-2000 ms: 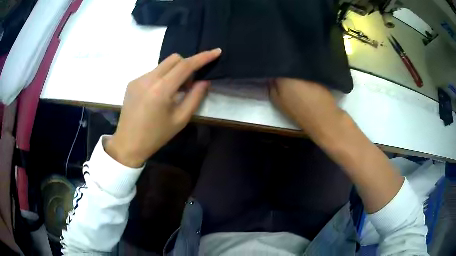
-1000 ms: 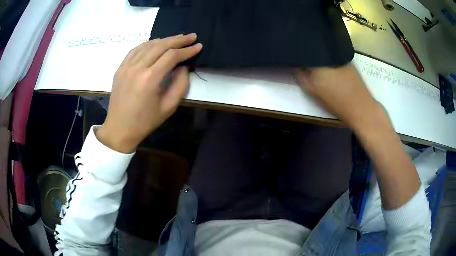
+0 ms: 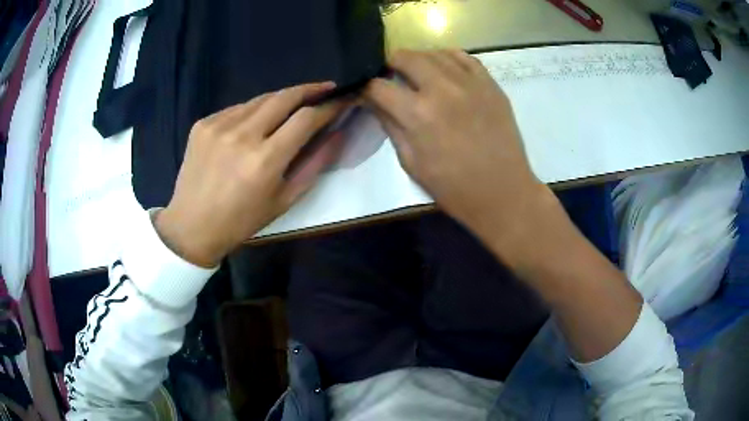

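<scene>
A black fabric bag panel [image 3: 255, 49] lies on the white table at the upper left, with a black handle loop [image 3: 111, 90] standing out on its left side. A pale layer [image 3: 361, 138] shows beneath its near edge. My left hand [image 3: 246, 160] lies over the near edge, with fingertips on the black cloth and thumb below. My right hand [image 3: 452, 115] pinches the panel's rounded corner. The two hands' fingertips are close together at that corner. The exact finger grip under the cloth is hidden.
The machine bed [image 3: 493, 25] is at the top, with red-handled snips [image 3: 579, 11] on it. A black scrap [image 3: 682, 49] lies at the upper right. A ruler scale [image 3: 575, 67] marks the white table [image 3: 608, 115]. White pieces [image 3: 682, 230] fill a blue crate at right. Red and white strips hang at left.
The panel has shifted left and turned, and its handle loop now shows fully. My right hand has come out from under the panel to the corner, near my left hand. The view has moved right.
</scene>
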